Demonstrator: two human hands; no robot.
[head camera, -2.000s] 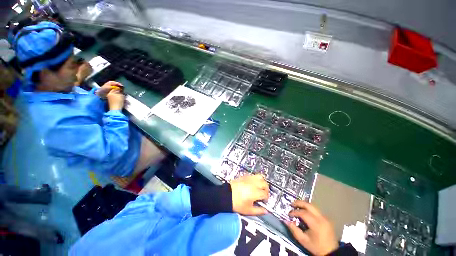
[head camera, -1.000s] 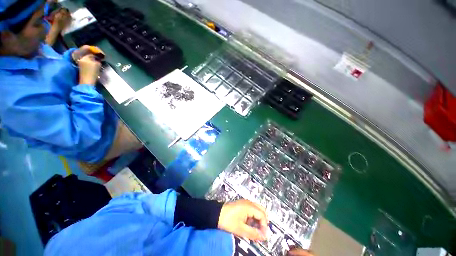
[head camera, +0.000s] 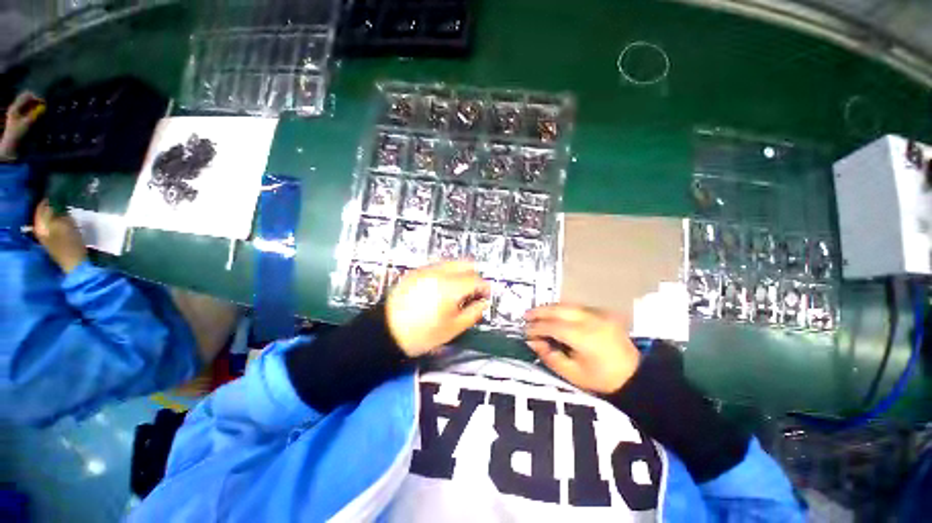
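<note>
A clear blister tray (head camera: 462, 191) lies in front of me, its square pockets filled with small dark, silver and coppery parts. My left hand (head camera: 439, 306) is over the tray's front edge, fingers curled, with something small and dark at the fingertips that is too blurred to name. My right hand (head camera: 580, 345) is just right of it at the tray's front right corner, thumb and fingers bent close together. Whether it holds anything does not show. A short gap lies between the two hands.
A grey-brown board (head camera: 621, 260) with a ragged white piece (head camera: 662, 311) lies right of the tray. Beyond are a second blister tray (head camera: 761, 245) and a white box (head camera: 885, 207). At left are a white sheet (head camera: 231, 184) with a dark pile, a blue strip (head camera: 276, 240) and a person's arm (head camera: 77, 296).
The view has swung right and down, so the second tray and white box show fully and the red bin is gone. My right hand, nearly cut off before, is now in full view.
</note>
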